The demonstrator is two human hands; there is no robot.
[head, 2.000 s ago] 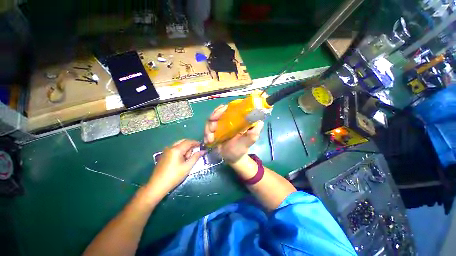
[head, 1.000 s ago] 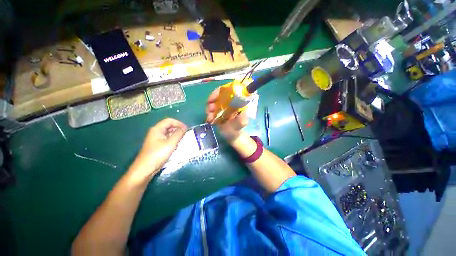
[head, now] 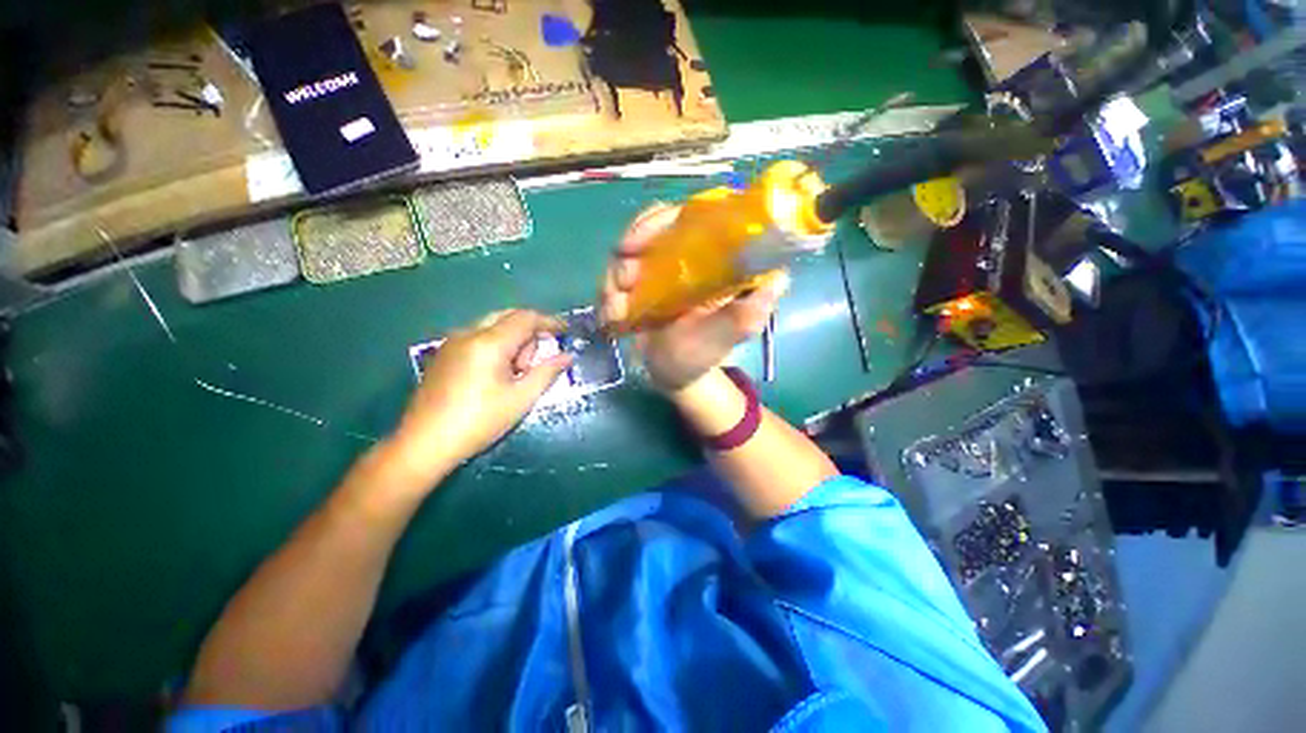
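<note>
A phone body (head: 599, 364) lies flat on the green mat, its dark end with boards showing at the right. My left hand (head: 490, 375) is over its middle, fingertips together on its upper part; whether they pinch a small part cannot be told. My right hand (head: 695, 308) is closed around the orange-yellow electric screwdriver (head: 712, 255), tilted, with its tip end low beside the phone body's upper right. The tip itself is too blurred to see. A black cable runs from its top to the right.
Three screw trays (head: 361, 239) stand before the wooden ledge (head: 473, 108), which holds a lit phone display (head: 318, 100). Tweezers (head: 769, 344) and a thin dark rod (head: 854, 312) lie right. Beyond are a yellow-black powered unit (head: 988, 308) and grey parts tray (head: 931, 415). A blue sleeve shows far right.
My left hand has moved from the phone body's left edge onto its middle. My right hand still holds the screwdriver, now leaning further right. The view has shifted, so the ledge sits higher.
</note>
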